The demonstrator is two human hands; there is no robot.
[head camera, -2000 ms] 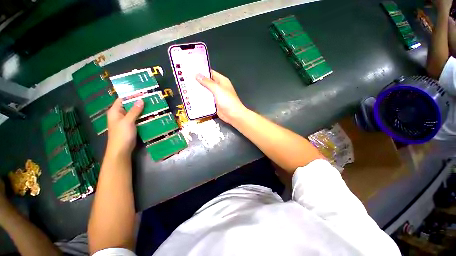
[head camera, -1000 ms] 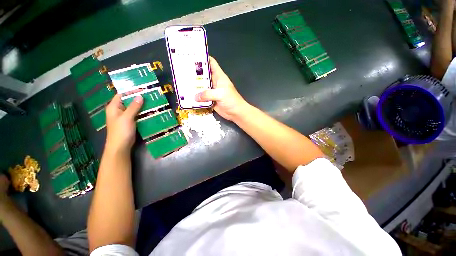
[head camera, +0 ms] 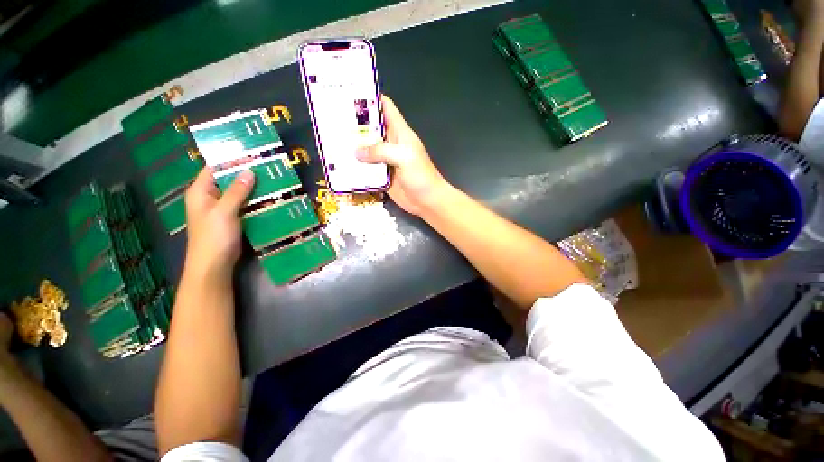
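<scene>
My left hand point(head camera: 217, 215) grips the left edge of a green circuit board panel point(head camera: 285, 218), thumb on top. Orange flex circuits point(head camera: 296, 157) stick out from the right edge of its upper boards. My right hand point(head camera: 408, 164) holds a smartphone point(head camera: 343, 115) upright, its lit white screen facing me, thumb on the lower part of the screen. A pile of loose flex circuits point(head camera: 361, 222), glaring white, lies on the bench just below the phone and right of the panel; its top is partly hidden by the phone.
Another panel with flex circuits point(head camera: 155, 153) lies at upper left. Stacks of panels point(head camera: 98, 271) and an orange pile point(head camera: 42, 314) are at left, beside a neighbour's arm. A panel stack point(head camera: 551, 78) lies upper right. A fan point(head camera: 743, 204), an open box point(head camera: 673, 298) and another person are at right.
The phone has moved up and slightly left, and its screen content has changed. My right thumb is lower on the screen. My left hand still holds the panel, shifted slightly left in view.
</scene>
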